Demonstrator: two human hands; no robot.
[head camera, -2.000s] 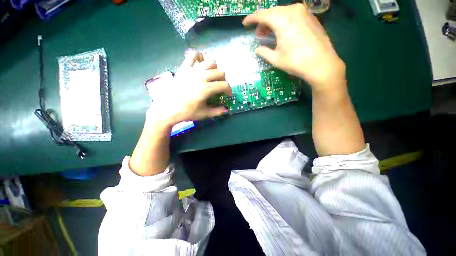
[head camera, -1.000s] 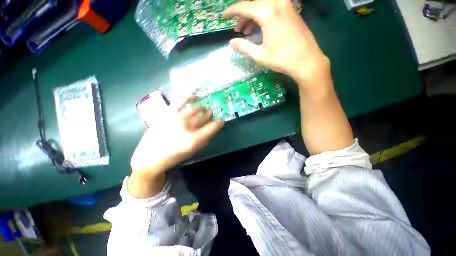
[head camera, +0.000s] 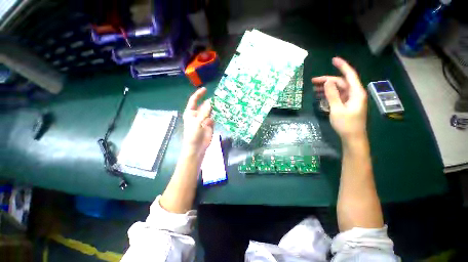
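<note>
A green PCB panel (head camera: 254, 84) is raised and tilted above the mat, its top end bright with glare. My left hand (head camera: 199, 120) grips its lower left edge. My right hand (head camera: 345, 100) is raised to its right, fingers apart and empty. Another green board (head camera: 291, 92) shows partly behind the raised panel. Below, a front board (head camera: 279, 164) lies on the mat, its upper part under clear bubble wrap (head camera: 290, 134). A smartphone (head camera: 213, 161) with a white screen lies left of it, partly hidden by my left wrist.
A bubble-wrapped white item (head camera: 148, 140) and a black cable (head camera: 108, 148) lie left. Purple trays (head camera: 149, 51) and an orange and blue tool (head camera: 201, 66) stand behind. A handheld meter (head camera: 386, 97) lies right, a blue bottle (head camera: 423, 30) back right.
My left hand has moved from the front board and now holds a raised panel. My right hand has moved right, away from the boards. The view has shifted, showing more of the bench's back.
</note>
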